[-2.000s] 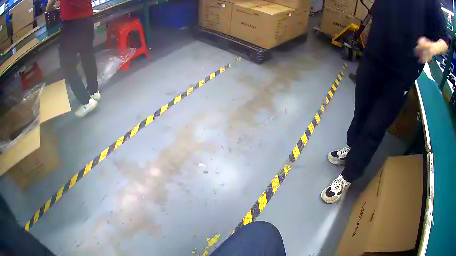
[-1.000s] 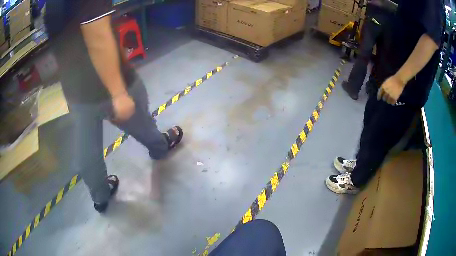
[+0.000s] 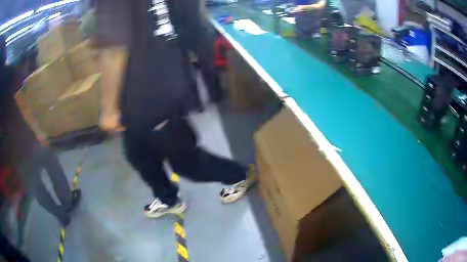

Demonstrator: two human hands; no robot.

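Observation:
A brown shipping carton [image 3: 302, 169] stands on the floor against the white edge of the teal-topped bench [image 3: 358, 133], with a dark opening on its near side. Black retail boxes [image 3: 435, 100] stand in short upright stacks on the green strip behind the teal top. More of these stacks are farther back and blurred. A small pale and pinkish patch, perhaps part of my right hand [image 3: 455, 253], is cut off at the bottom right corner; its fingers cannot be made out. My left hand is not in view.
A person in dark clothes [image 3: 158, 87] strides beside the carton, blurred. Another person's dark legs [image 3: 48, 179] show at the left edge. Stacked brown cartons [image 3: 69, 107] stand on a dark pallet at the back left. Yellow-and-black tape [image 3: 180, 238] marks the grey floor.
The view has swung right, bringing the bench top and black boxes in. The person by the bench has gone from standing to striding. A pale patch has appeared at the bottom right corner.

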